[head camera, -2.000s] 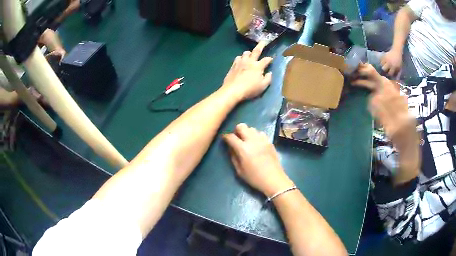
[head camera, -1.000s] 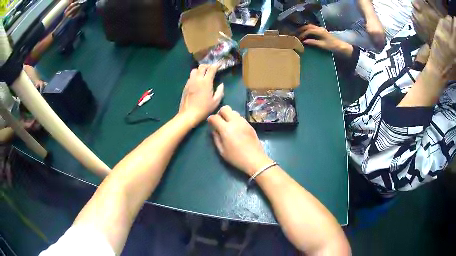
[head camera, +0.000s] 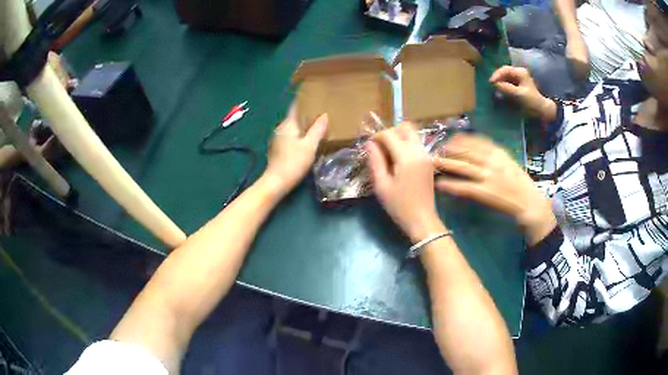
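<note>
An open tuck-top carton (head camera: pixel 344 102) stands in front of me, its brown lid raised, with crinkled clear polybags (head camera: pixel 340 172) inside. My left hand (head camera: pixel 293 150) is at the carton's left side, thumb against the lid and fingers partly hidden behind it. My right hand (head camera: pixel 403 172) is over the carton's right end with fingers bent at the bags; whether it pinches one is hidden. A second open carton (head camera: pixel 437 80) stands close on the right, partly covered by my right hand and another person's blurred hand (head camera: pixel 487 172).
A loose RCA lead (head camera: pixel 233 115) with red and white plugs lies left on the green table (head camera: pixel 322 256). Black cartons (head camera: pixel 113 99) stand further left behind a cream tube (head camera: pixel 102 154). A large dark case (head camera: pixel 245 15) and another open carton (head camera: pixel 390 13) are at the back. A person (head camera: pixel 600 176) sits at right.
The left carton has come nearer, beside the other one. My left hand is now at its side and my right hand has moved up over its contents. The neighbour's hand has reached in.
</note>
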